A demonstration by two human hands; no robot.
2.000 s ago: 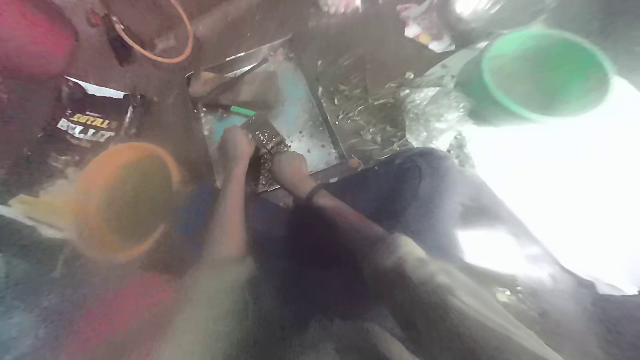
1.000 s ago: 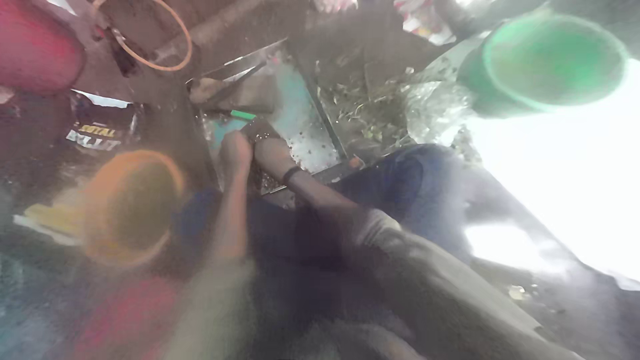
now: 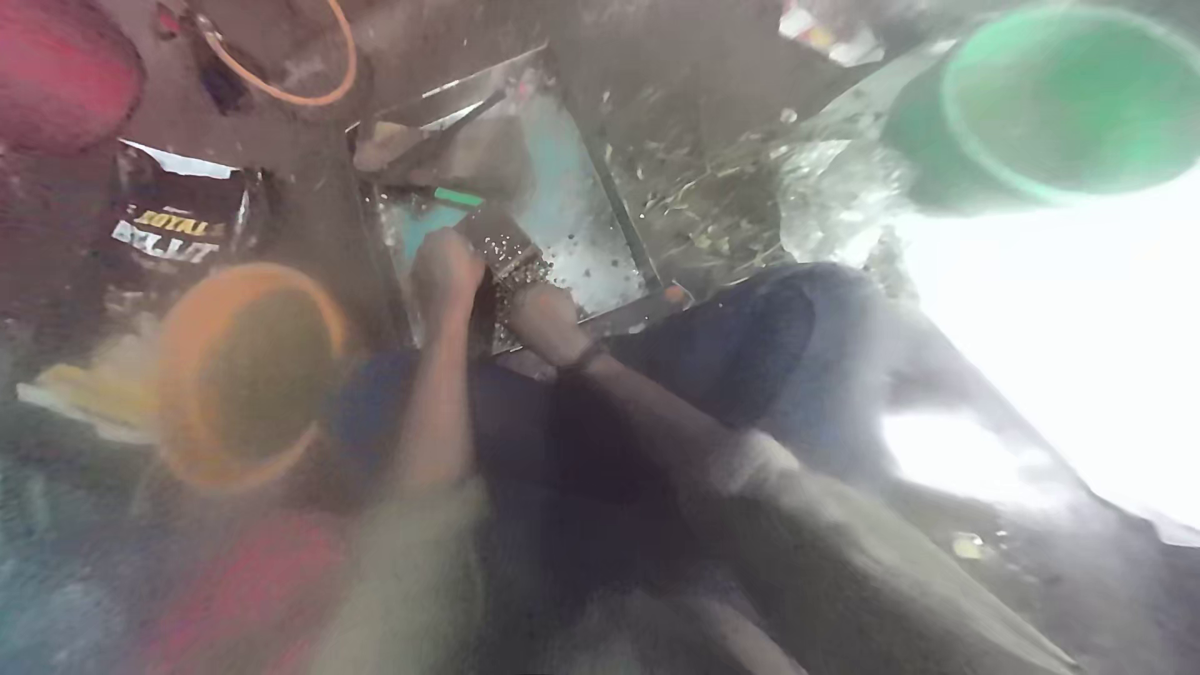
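Observation:
The view is hazy. My left hand (image 3: 450,267), its fingers curled, is at the left edge of a dark flat piece (image 3: 497,234); whether it grips the piece is too blurred to tell. Small dark and light bits (image 3: 530,272) are scattered on and beside that piece. Among these bits, close to my left hand, lies my right hand (image 3: 547,319), with a dark band at its wrist; its fingertips are hidden. Beneath both is a worn, pale blue and grey tray (image 3: 572,169) with a dark rim. A small green strip (image 3: 458,197) lies just above my left hand.
An orange tub (image 3: 253,375) and a black printed bag (image 3: 178,211) stand left. At the upper left are a red container (image 3: 66,75) and an orange hoop (image 3: 281,94). A green bucket (image 3: 1069,103), clear plastic (image 3: 830,197) and a bright white surface (image 3: 1059,328) are on the right.
My right hand was drawn close against my left hand a second ago and has since moved back toward the lower right. More of the bits between the hands now show.

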